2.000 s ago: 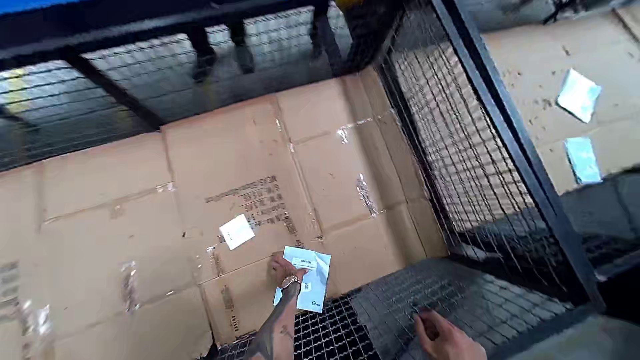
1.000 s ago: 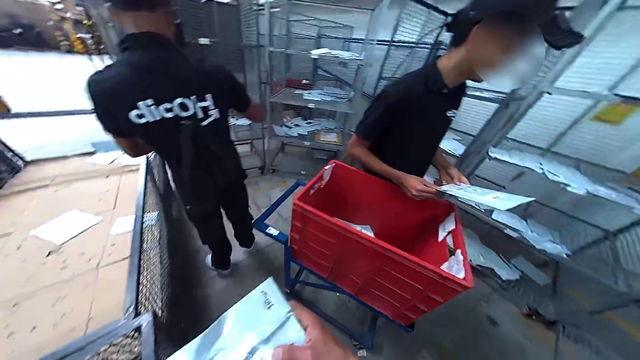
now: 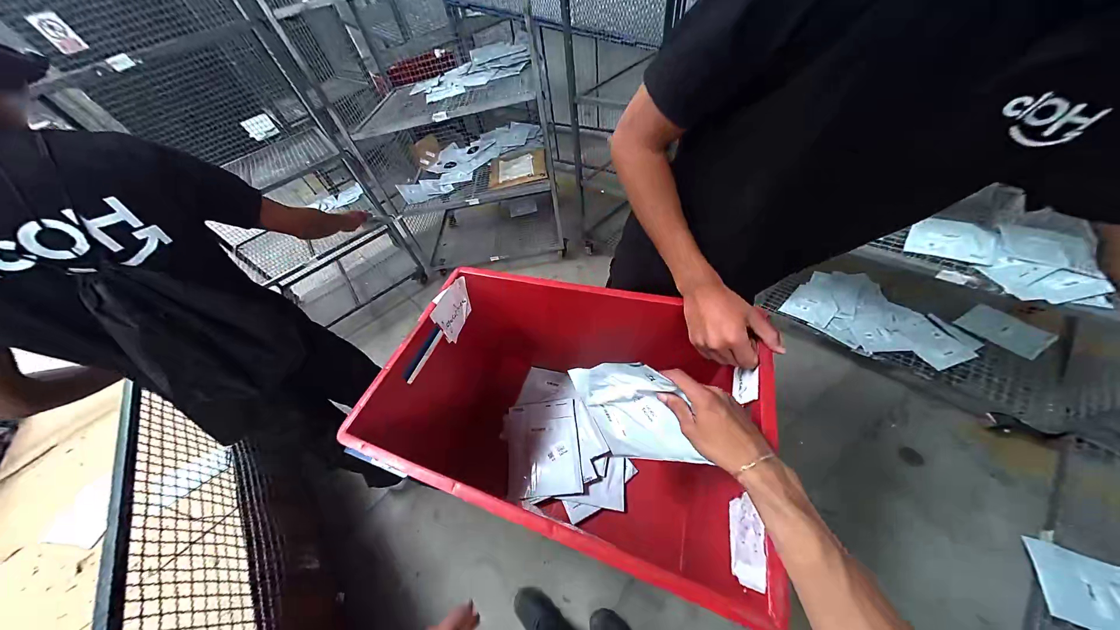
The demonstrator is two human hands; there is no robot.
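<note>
My right hand (image 3: 717,424) reaches into a red plastic bin (image 3: 560,538) from the right, its fingers on a pale plastic mailer (image 3: 626,385). More pale mailers (image 3: 547,446) lie in a loose pile on the bin floor beneath and to the left of it. Only the fingertips of my left hand (image 3: 459,618) show at the bottom edge, outside the bin; whether they hold anything cannot be told. A co-worker's hand (image 3: 722,324) rests on the bin's far right rim. Paper labels (image 3: 451,308) bearing writing are fixed to the bin walls.
One co-worker stands at the left, another across the bin at the right. Wire shelves (image 3: 464,105) with mailers stand behind, and more shelves (image 3: 892,262) with mailers are at the right. A mesh-sided cart (image 3: 188,507) lined with cardboard stands at the lower left.
The view has swung from the cardboard-lined cart to the red bin. My right hand is now inside the bin. The right co-worker, who held a mailer a second ago, now has a hand on the rim.
</note>
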